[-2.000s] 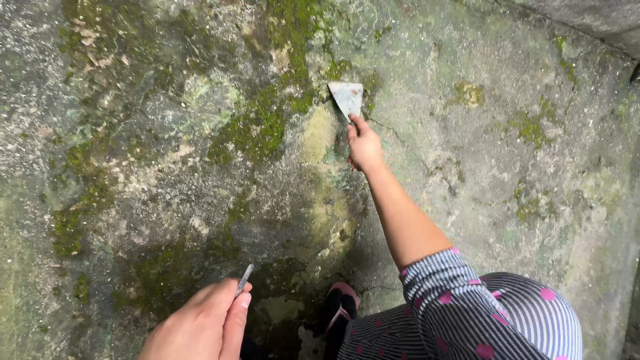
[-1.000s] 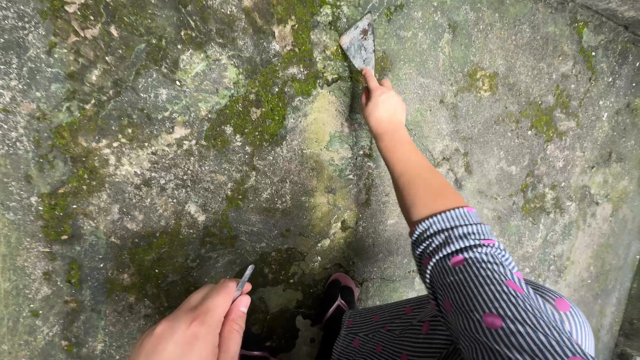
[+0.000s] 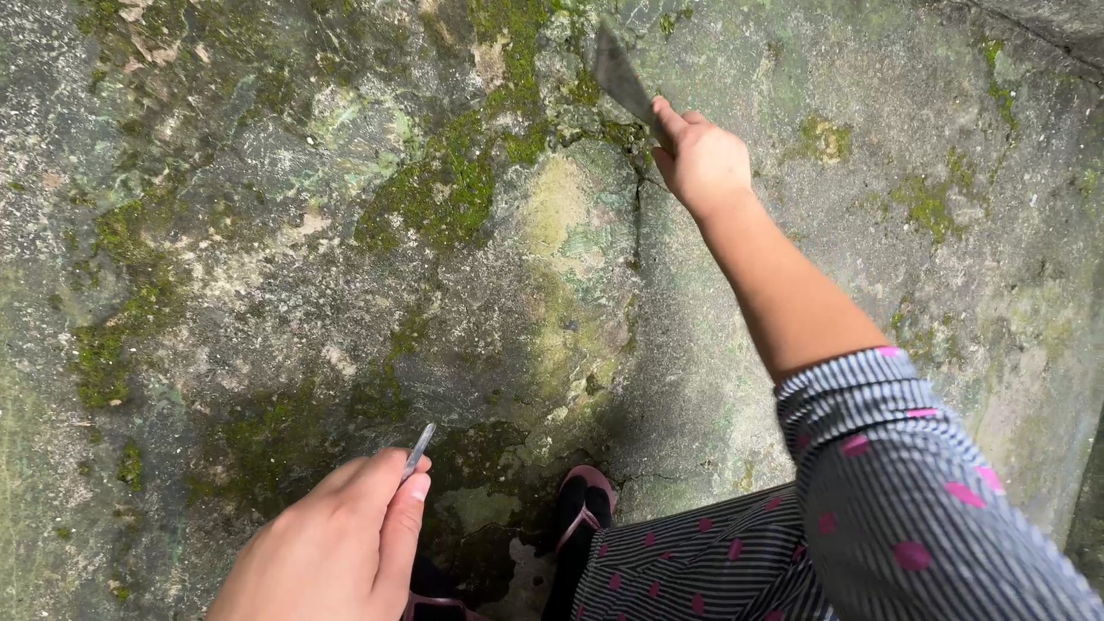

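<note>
My right hand [image 3: 705, 164] grips a scraper with a flat, triangular metal blade [image 3: 619, 76]. The blade points up and to the left over the mossy concrete, at the top middle of the view; whether it touches the surface I cannot tell. Green moss [image 3: 440, 185] grows to the left of and below the blade, and a crack runs down beside my right hand. At the bottom left, my left hand [image 3: 336, 535] is closed around a thin grey metal piece [image 3: 419, 450], whose tip sticks out between thumb and forefinger. The rest of that piece is hidden in the hand.
Weathered concrete [image 3: 707, 345] with moss patches spreads all around. My foot in a black sock and pink flip-flop [image 3: 589, 504] stands at the bottom middle, beside a striped, dotted trouser leg [image 3: 690, 552]. A concrete edge [image 3: 1052, 26] runs along the top right corner.
The scraper blade has turned edge-on and now leans further left, where it showed its broad face before. My left hand keeps its hold on the thin metal piece.
</note>
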